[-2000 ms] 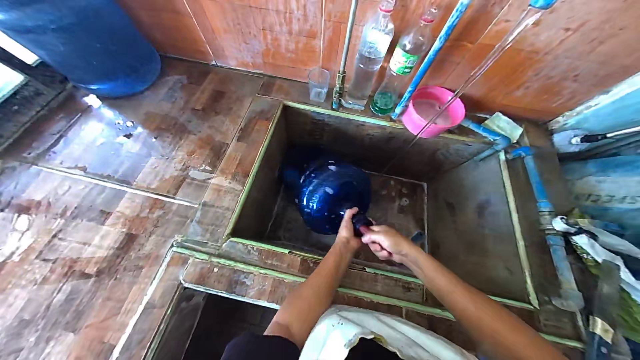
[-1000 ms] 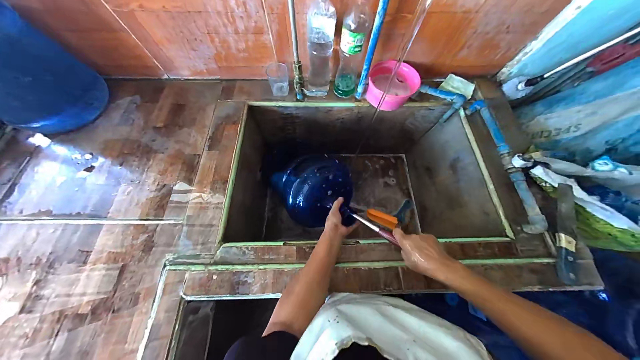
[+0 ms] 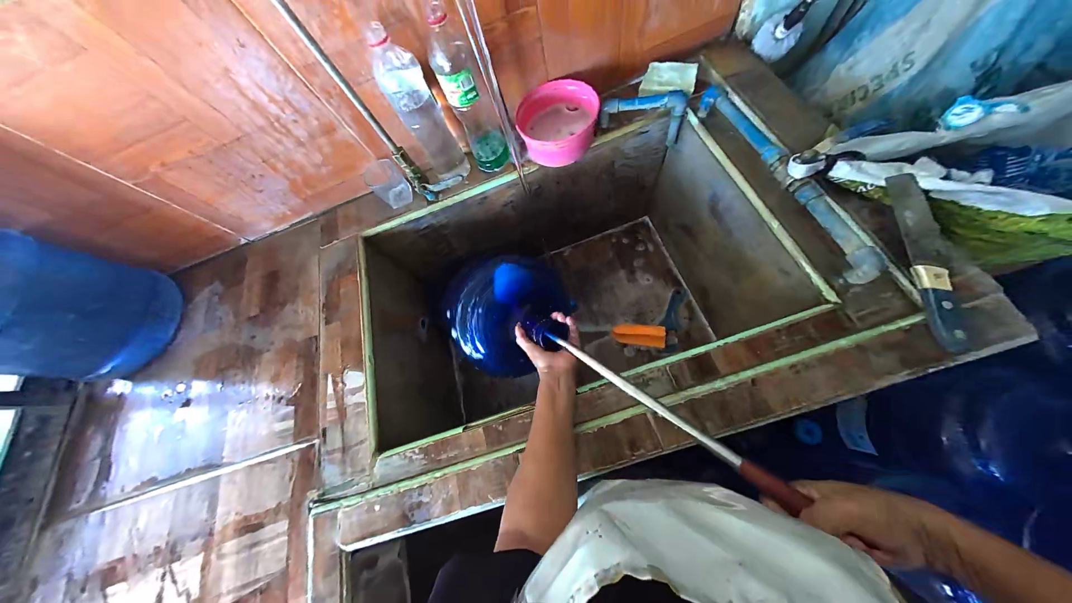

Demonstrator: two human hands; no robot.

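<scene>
A round blue plastic water jug [image 3: 502, 314] lies tilted in the tiled sink basin, its neck toward me. My left hand [image 3: 548, 345] grips the jug at its neck. Low on the right, my right hand [image 3: 863, 519] is closed around the dark red handle of a long rod [image 3: 662, 410]. The rod's pale shaft runs up to the jug's mouth, and its far end is hidden there. On the basin floor, right of the jug, lies an orange-and-dark tool [image 3: 641, 336], perhaps a brush or scraper.
Two plastic bottles [image 3: 416, 109], a clear cup [image 3: 389, 182] and a pink tub [image 3: 559, 123] stand along the back ledge. Blue pipes [image 3: 749, 126] edge the right side, with a large knife [image 3: 930, 268] nearby. A blue barrel [image 3: 84, 306] is at left.
My right hand has moved away from the jug's mouth, down and right, and much more of the rod shows outside. My left hand stays at the neck. The view has turned.
</scene>
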